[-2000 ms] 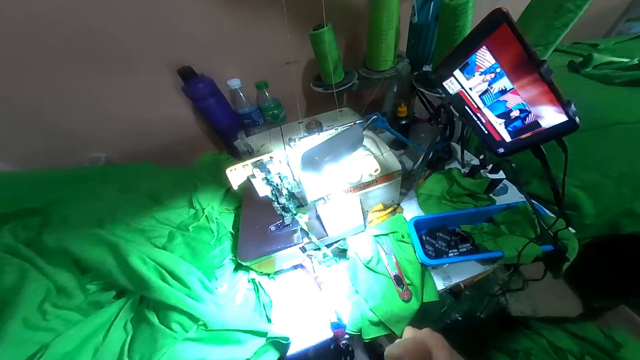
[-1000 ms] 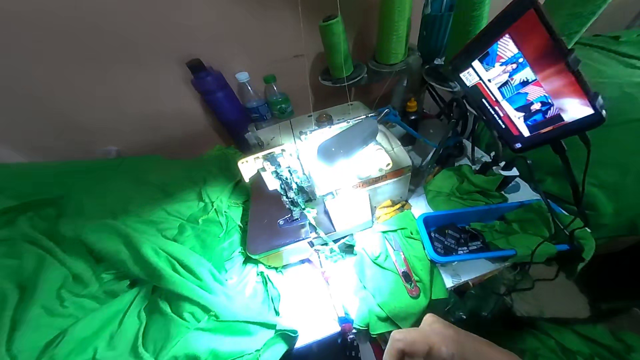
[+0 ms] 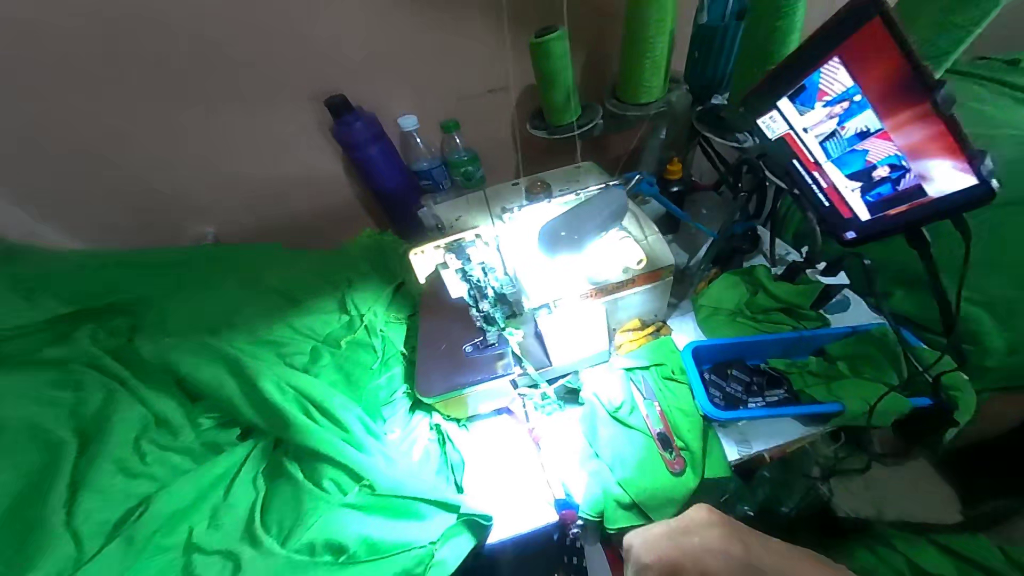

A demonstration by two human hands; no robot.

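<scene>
One hand, which looks like my right hand (image 3: 712, 548), is at the bottom edge right of centre, back upward. Its fingers are mostly out of frame, so what they hold cannot be told. Just above it lies green fabric (image 3: 696, 424) with red-handled thread snips (image 3: 662, 436) on top. Beyond stands an overlock sewing machine (image 3: 640, 300), brightly lit, its dark purple bed plate (image 3: 452, 344) at the left. A strip of trimmings hangs from the needle area. My left hand is out of view.
A large heap of green fabric (image 3: 200, 400) fills the left. At right are a blue plastic tray (image 3: 768, 414) with dark labels and cloth, and a tablet (image 3: 872, 120) on a stand. Behind stand a purple bottle (image 3: 376, 160), two small plastic bottles (image 3: 462, 160) and green thread cones (image 3: 555, 80).
My right hand has come slightly further into view at the bottom edge since two seconds ago. The machine, the snips and the fabric lie as before.
</scene>
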